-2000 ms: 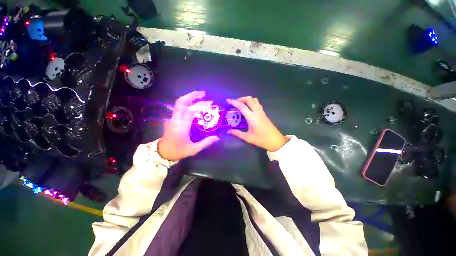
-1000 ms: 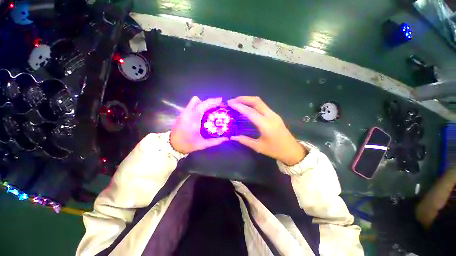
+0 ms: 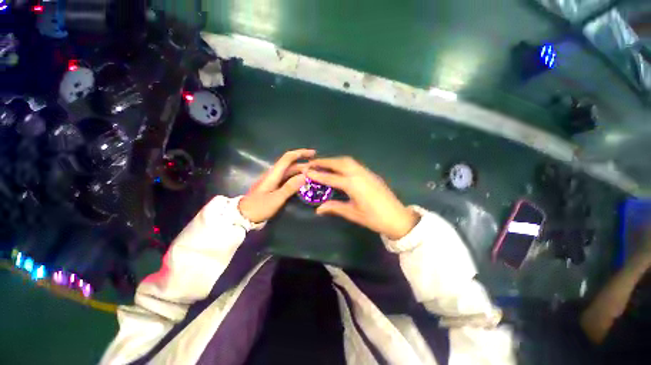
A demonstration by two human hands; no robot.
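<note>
A round LED circuit board with small purple-pink lights sits between my hands over the dark green bench. My left hand touches its left and upper side with the fingertips. My right hand curls around its right side, with the thumb below and the fingers above. Both hands hold the unit. Its underside and most of its rim are hidden by my fingers, so I cannot tell how the parts fit together.
A pale disc and a pink-edged phone lie right. Another pale disc lies left beside a black blister tray. A whitish rail crosses behind. A blue-lit unit is on the belt. A person's arm shows far right.
The lit board's strong purple glow has become much dimmer. The separate disc seen earlier at my right fingertips no longer shows. My hands have come together around the unit, and the camera view has shifted.
</note>
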